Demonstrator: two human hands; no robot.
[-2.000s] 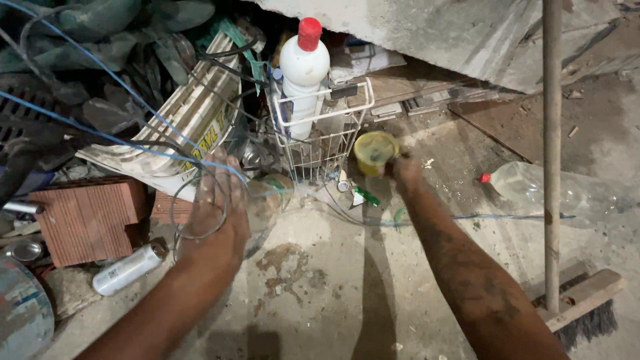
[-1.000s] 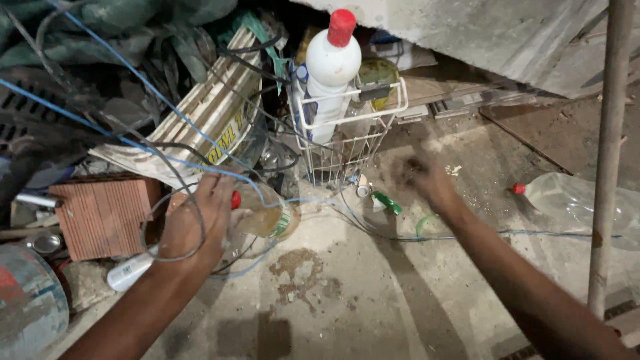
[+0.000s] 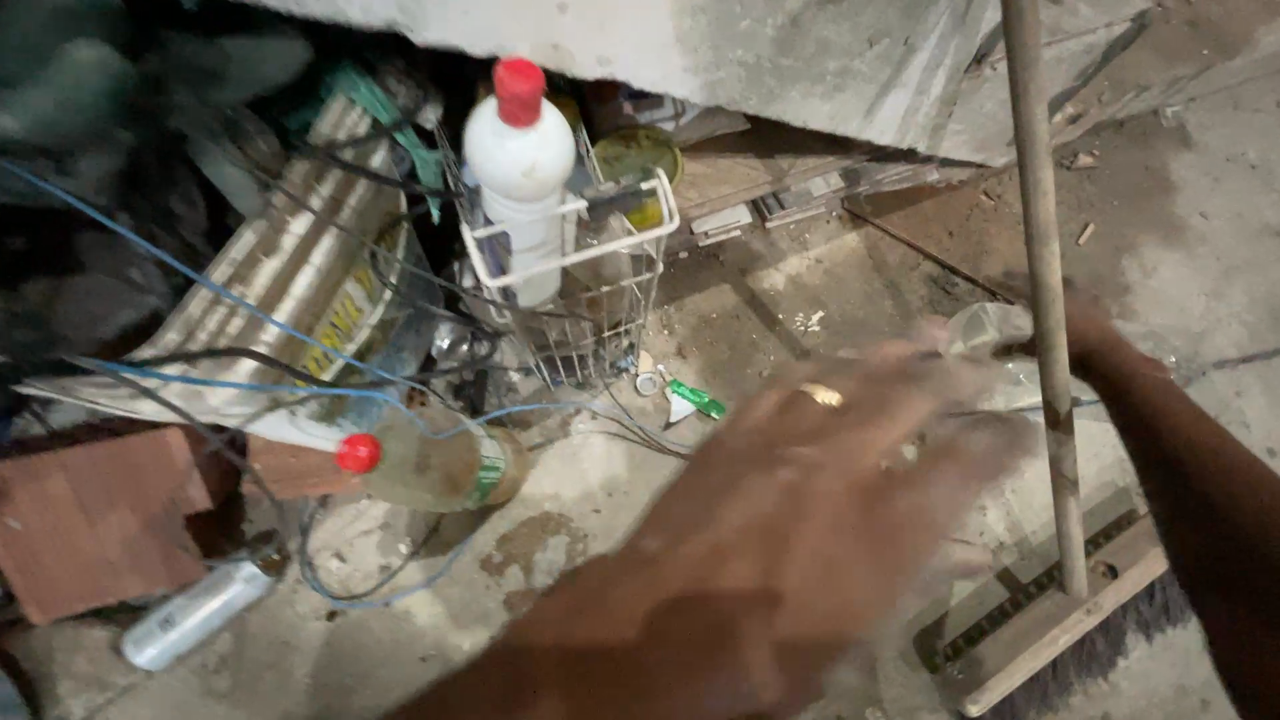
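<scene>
My left hand [image 3: 830, 470], blurred and wearing a ring, reaches across the middle of the view over the concrete floor, left of the broom's wooden handle [image 3: 1040, 260]. Behind that handle is my right hand [image 3: 1075, 330], partly hidden, at a clear plastic bottle [image 3: 990, 325] lying on the floor; whether its fingers grip the bottle does not show. A second plastic bottle with a red cap [image 3: 430, 465] lies at left beside loose cables. Upright in a white wire basket [image 3: 575, 275] stands a white bottle with a red cap [image 3: 520, 170]. A yellowish round container [image 3: 640, 160] is behind the basket.
Red hollow bricks [image 3: 100, 515] and a silver can [image 3: 200, 610] lie at left, near blue and black cables. A green wrapper [image 3: 697, 398] is on the floor below the basket. The broom head [image 3: 1065, 625] stands at lower right, and a pale slab [image 3: 800, 70] slants across the top.
My left hand has left the cables and red-capped bottle at left and moved right. My right hand has also moved right, to the lying clear bottle. The yellowish container, formerly at my right hand, is behind the basket.
</scene>
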